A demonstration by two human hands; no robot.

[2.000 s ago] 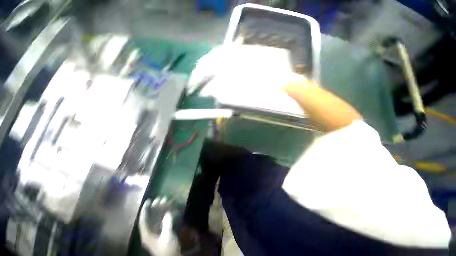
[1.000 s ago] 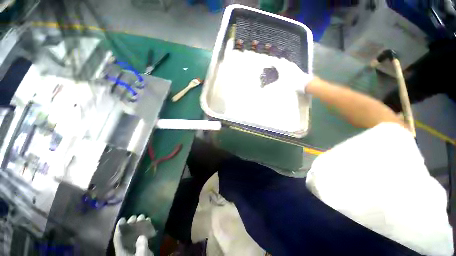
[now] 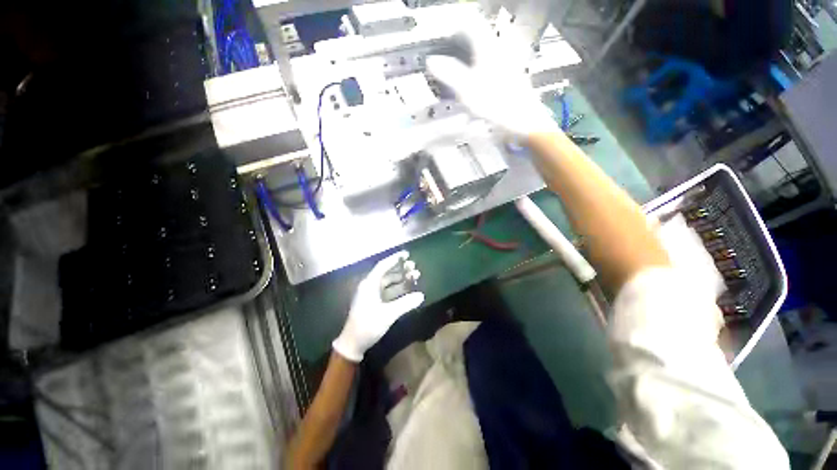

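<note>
My left hand [image 3: 378, 307], in a white glove, is low in front of the machine's near edge. Its fingers and thumb curl around a dark grey block [image 3: 396, 285], which is mostly covered by the fingers. My right hand [image 3: 482, 83], also white-gloved, reaches over the middle of the silver-white press fixture [image 3: 367, 147]. It is blurred and overexposed, so whether it holds a part cannot be seen. The fixture nest under and beside its fingers is washed out by glare.
Plain black parts fill a tray [image 3: 267, 275] at left, above a blister tray [image 3: 156, 395]. Red-handled pliers [image 3: 494, 242] and a white tube [image 3: 556, 240] lie near the machine's front edge. A white-rimmed tray [image 3: 778, 275] with copper-coloured parts is at right. Black-handled pliers [image 3: 582, 139] lie behind my right forearm.
The view has swung left, towards the machine. My right hand has moved from the right tray, where it was over a dark part, to the fixture. My left hand stays near the machine's front edge.
</note>
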